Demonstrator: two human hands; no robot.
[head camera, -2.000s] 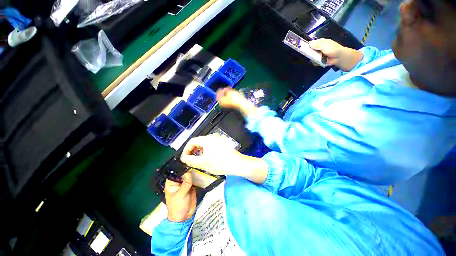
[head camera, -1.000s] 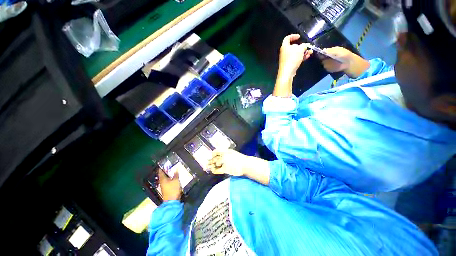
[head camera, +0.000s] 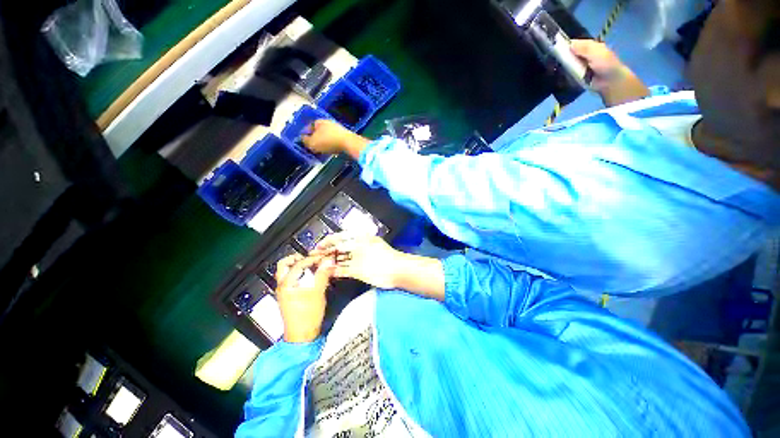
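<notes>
My left hand (head camera: 302, 299) and my right hand (head camera: 368, 262) meet at the fingertips above the black work tray (head camera: 229, 298). A small dark part (head camera: 343, 257) shows at my right fingers. I cannot tell whether my left fingers grip anything. Open phone bodies with pale battery areas lie in the tray: one at the left end (head camera: 267, 315), one behind my fingers (head camera: 311, 234) and one at the right end (head camera: 357, 219). My hands hide the middle of the tray in part.
A row of blue bins (head camera: 233, 193) stands behind the tray. A neighbour's hand (head camera: 332, 139) reaches into one; the other hand (head camera: 603, 67) holds a phone body (head camera: 564, 56). A yellow pad (head camera: 227, 359) lies left of the tray, a clear bag (head camera: 414, 133) right of the bins, more phones (head camera: 124, 405) lower left.
My left hand has left the phone at the tray's left end and come up to my right hand. The neighbour's one hand has moved from the phone to the bins. The view has shifted.
</notes>
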